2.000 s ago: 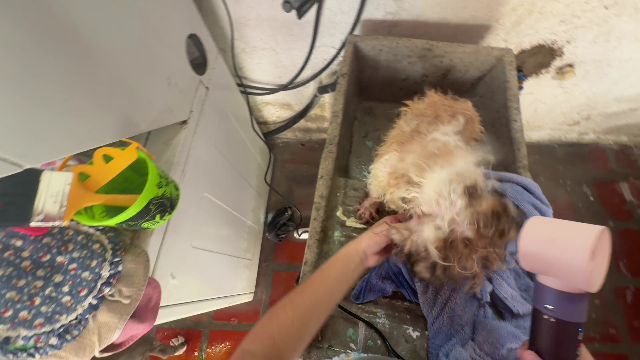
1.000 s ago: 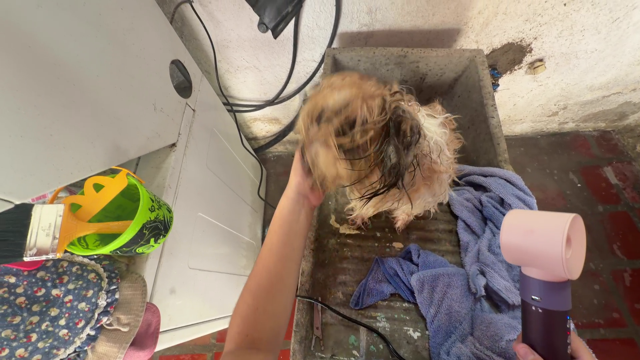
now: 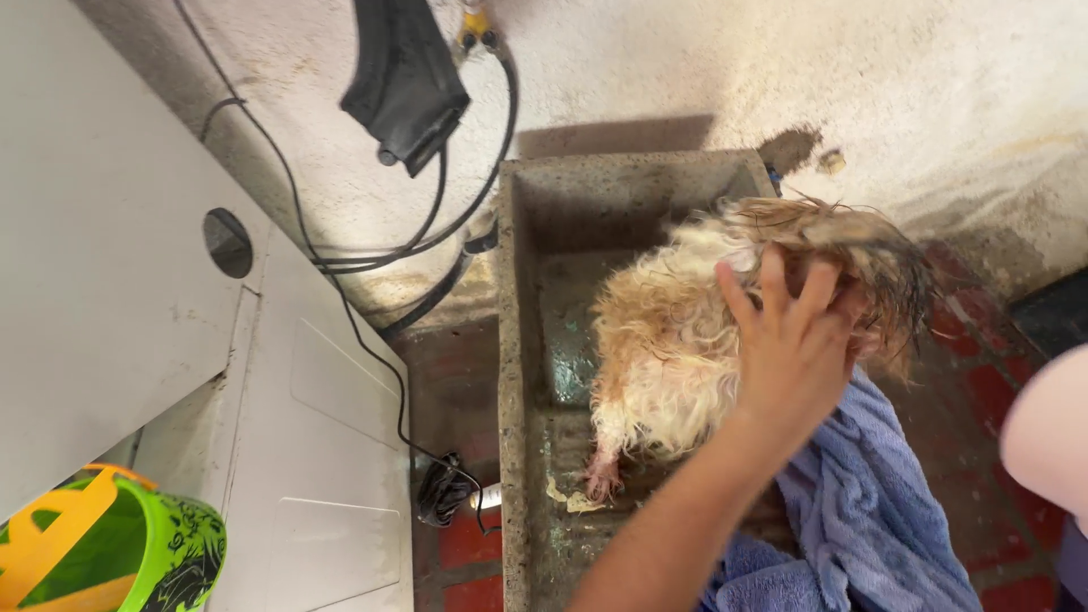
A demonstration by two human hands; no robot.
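A wet, tan and white long-haired dog [image 3: 667, 340] stands in a concrete wash sink [image 3: 514, 382], its head toward the right rim. My left hand [image 3: 790, 340] lies on the fur of its head and neck with spread fingers; the fingertips are partly sunk in the hair. A blue towel [image 3: 884, 493] hangs over the sink's right side below the dog. At the right edge shows the pink head of a handheld dryer [image 3: 1050, 433], cut off by the frame. My right hand is out of view.
White appliance panels [image 3: 331, 425] stand left of the sink. A green bucket [image 3: 183, 535] with an orange handle is at the lower left. Black cables [image 3: 340, 263] and a black plastic part [image 3: 408, 85] hang by the wall. Red and dark tiles cover the floor.
My left hand has moved from the left side of the sink to the right. The dog's head, at the left a second ago, is now at the right. The dryer has shifted toward the right edge.
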